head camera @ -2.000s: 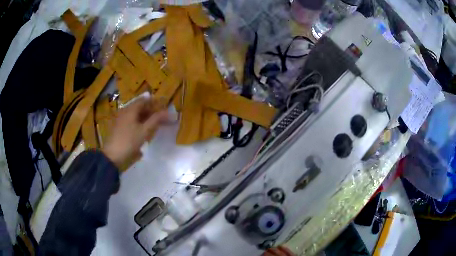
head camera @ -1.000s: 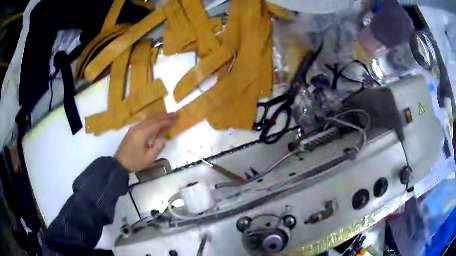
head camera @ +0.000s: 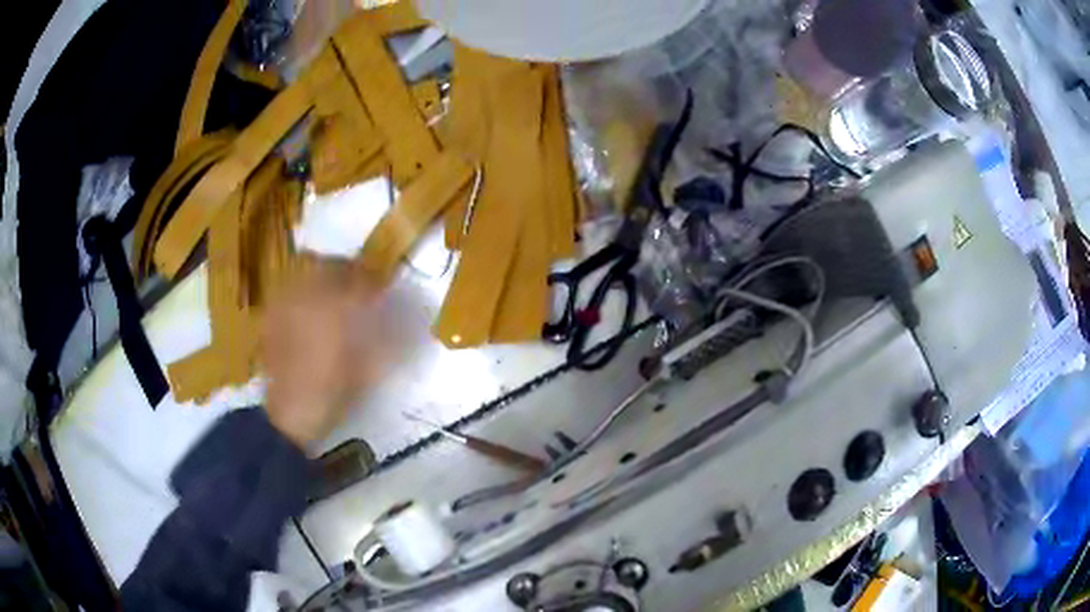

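Observation:
Many mustard-brown card templates [head camera: 508, 215] lie piled and overlapping behind the machine. My left hand [head camera: 320, 353] is over the front left part of the pile, strongly blurred. Its fingers lie against or over template strips, and I cannot tell whether they grip one. The dark sleeve comes in from the lower left. My right hand is not in view. The off-white sewing machine [head camera: 705, 460] runs diagonally across the lower right.
Black-handled shears [head camera: 607, 293] lie right of the templates. A thin tool with a brownish handle [head camera: 500, 453] and a small white spool [head camera: 412, 537] are by the machine. Dark cloth [head camera: 72, 155] is at the left, crumpled clear plastic [head camera: 741, 108] behind, and a white disc [head camera: 562, 18] at the top.
The templates at the front left are bunched closer together, and the strip that lay under my left hand has shifted. The view has also turned. My right fingertips left the bottom edge earlier.

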